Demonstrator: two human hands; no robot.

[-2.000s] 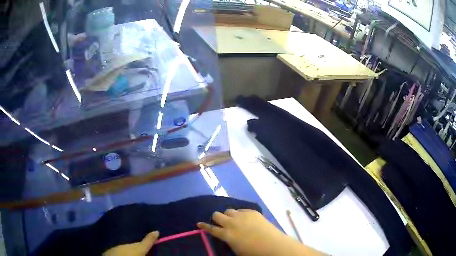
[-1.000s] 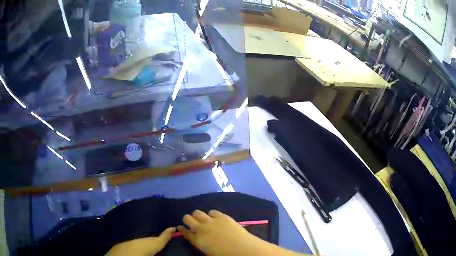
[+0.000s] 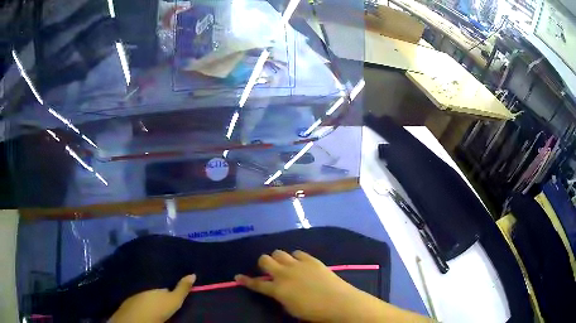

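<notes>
A dark cut panel (image 3: 221,251) with a wavy upper edge lies on the bluish template base sheet (image 3: 265,217). A pink-red line (image 3: 354,267) runs across the dark area. My left hand (image 3: 155,304) lies at the line's left part, thumb on or beside it. My right hand (image 3: 303,284) lies flat on the line to the right, fingers spread a little. I cannot tell if either hand pinches anything. The clear top sheet (image 3: 189,120) stands raised behind, with white lamp reflections, above the brown-orange hinge tape (image 3: 208,205).
At right, narrow dark pieces (image 3: 429,189), a slim dark metallic tool (image 3: 420,227) and a thin pale stick (image 3: 426,287) lie on a white board (image 3: 470,290). Farther right is a dark panel stack (image 3: 546,265). Wooden tables (image 3: 461,88) and hanging racks stand behind.
The view has shifted left, so the scene sits farther right. The hands have moved apart along the pink line. More of the line and the blue print near the hinge now show.
</notes>
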